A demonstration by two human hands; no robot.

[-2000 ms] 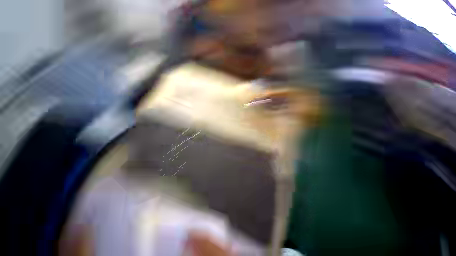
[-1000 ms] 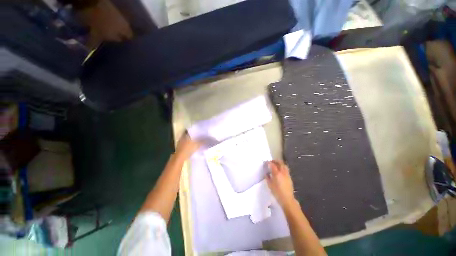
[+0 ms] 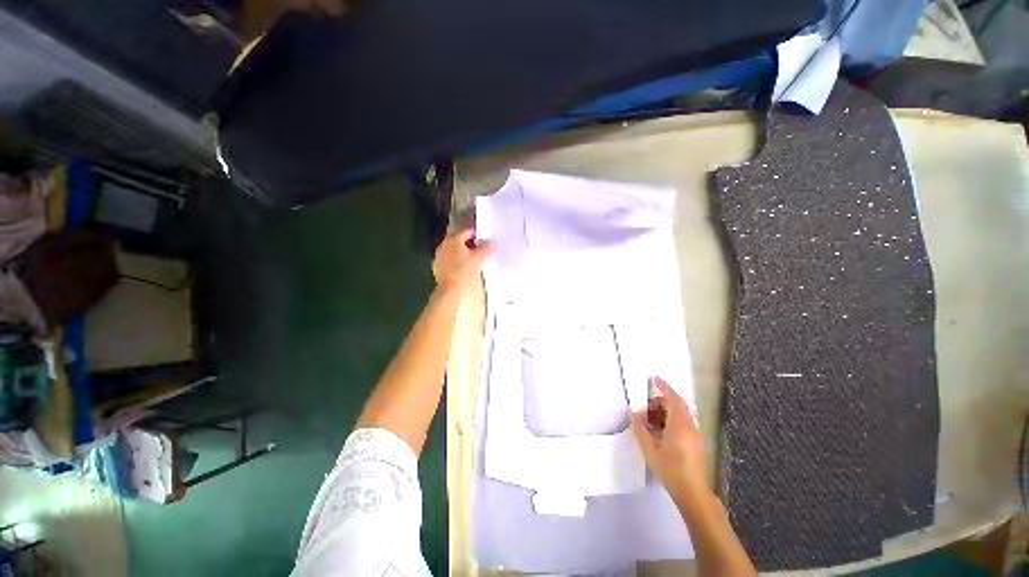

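A long pale lilac-white paper pattern piece (image 3: pixel 587 214) lies on the cream cloth of the table. A white pocket template (image 3: pixel 564 462) with a rounded rectangular window and a small tab at its near end lies on it. My left hand (image 3: pixel 460 257) holds the paper's far left edge, fingers partly hidden by it. My right hand (image 3: pixel 666 428) is at the template's right edge, fingers curled; a small pale bit shows at the fingertips, too small to name. A dark speckled garment panel (image 3: pixel 835 338) lies to the right, apart from the paper.
A long black padded shape (image 3: pixel 485 90) spans above the table's far edge. Light blue fabric (image 3: pixel 880 34) lies at the far right corner. A small pale sheet (image 3: pixel 808 70) rests on the panel's far end. Green floor (image 3: pixel 305 338) and shelving with crates stand on the left.
The template has turned straighter and lies squarely along the paper. My left hand has moved farther up the paper's left edge. The paper's far part is spread flatter. The whole view has shifted.
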